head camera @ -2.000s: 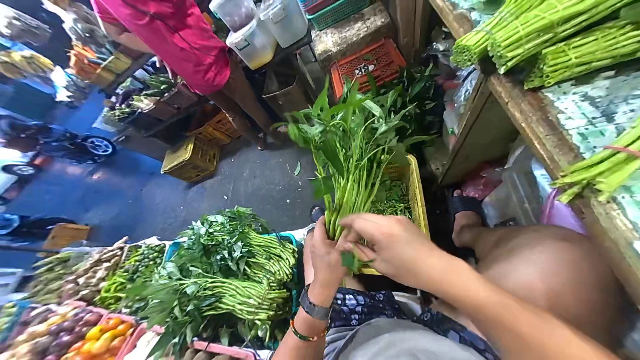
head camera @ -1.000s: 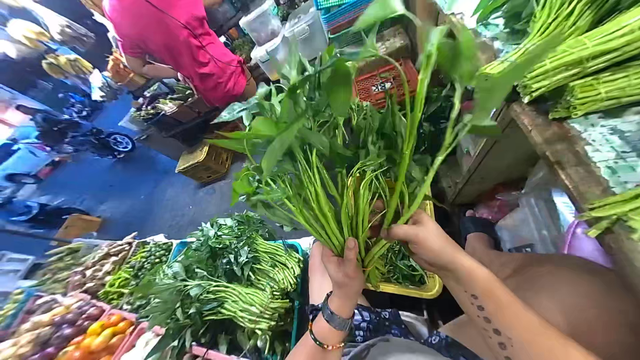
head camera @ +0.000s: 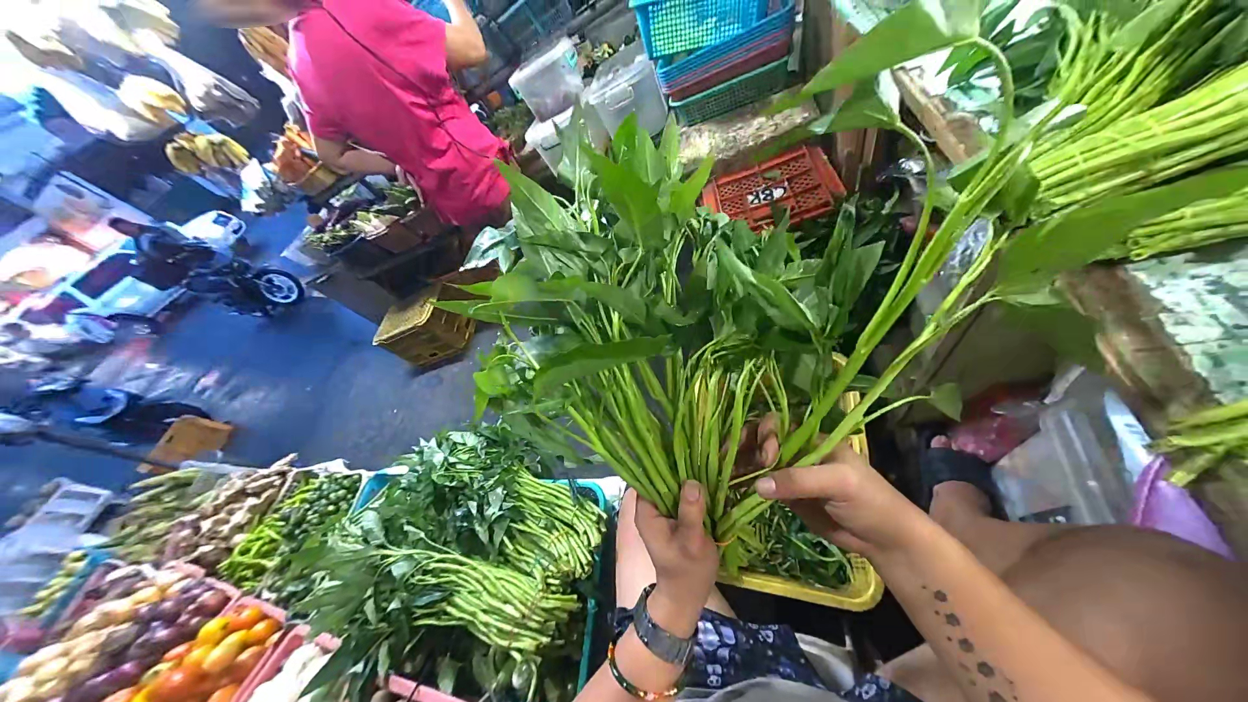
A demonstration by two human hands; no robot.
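Observation:
My left hand [head camera: 675, 536], with a watch and a beaded bracelet at the wrist, grips the lower stems of a bunch of leafy water spinach [head camera: 682, 419]. Its leaves fan upward and away from me. My right hand [head camera: 829, 492] pinches a few longer, thicker stems [head camera: 868, 361] between thumb and fingers at the bunch's right side; they lean up to the right. Below the hands is a yellow plastic basket [head camera: 863, 585] with more greens in it, partly hidden by the bunch and my arm.
Bundled greens [head camera: 517, 585] fill a teal crate at lower left, beside trays of tomatoes [head camera: 219, 648] and onions. On the right, a wooden table [head camera: 1121, 322] holds stem bundles [head camera: 1141, 146]. A red crate [head camera: 775, 185] lies beyond the bunch. A person in pink [head camera: 390, 97] stands at upper left.
Two seconds ago both hands were close together at the stems of an upright bunch. Now the bunch is spread wider, and my right hand holds longer stems out to its right side.

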